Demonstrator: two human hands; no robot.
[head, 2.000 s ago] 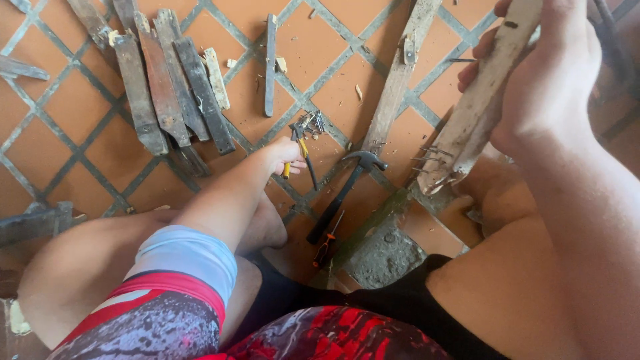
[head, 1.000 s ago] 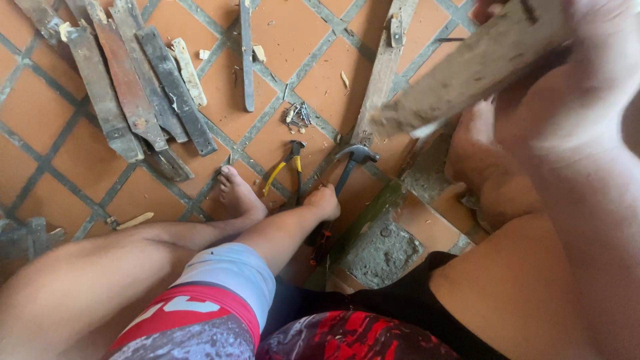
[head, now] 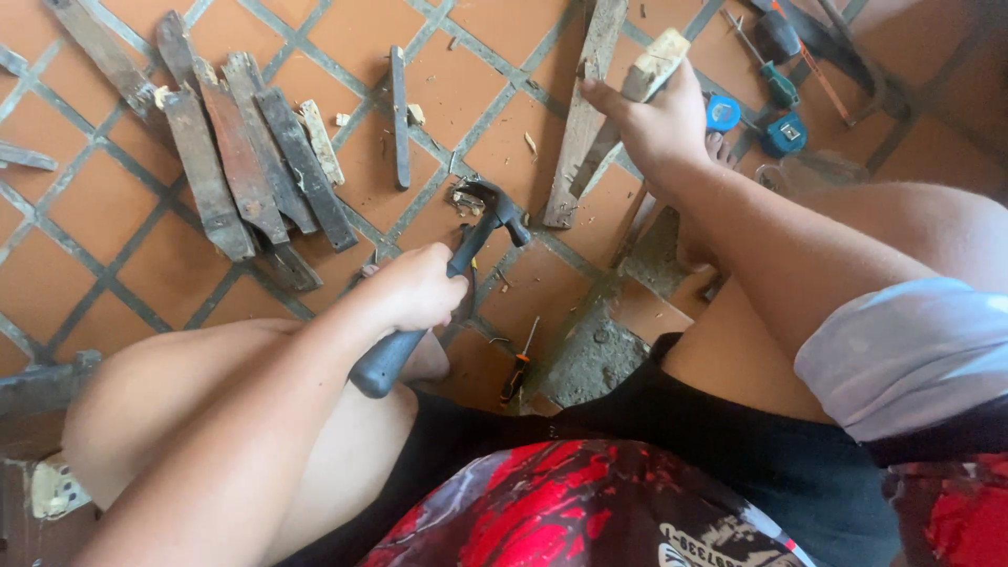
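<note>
My left hand (head: 421, 287) is closed around the handle of a black claw hammer (head: 492, 209), its head above a small heap of nails and wood chips (head: 466, 201). In my right hand (head: 665, 118) is a piece of old wood (head: 655, 64), tilted, its lower end over or beside a long board (head: 579, 126) on the tiles. Pliers (head: 474, 272), mostly hidden, lie beneath the hammer and my left hand. An orange and black screwdriver (head: 515, 379) rests on the floor between my legs, beside a rough stone block (head: 596, 354).
Several old wood strips (head: 201, 165) lie piled at the left. A narrow dark strip (head: 399, 118) is on the tiles near the middle. At the upper right are two blue tape measures (head: 783, 135), a green-handled screwdriver (head: 778, 85) and a saw (head: 866, 63).
My left hand has let go of the pliers, gripped the hammer and lifted it from the floor. My right hand has brought the wood lower and toward the middle.
</note>
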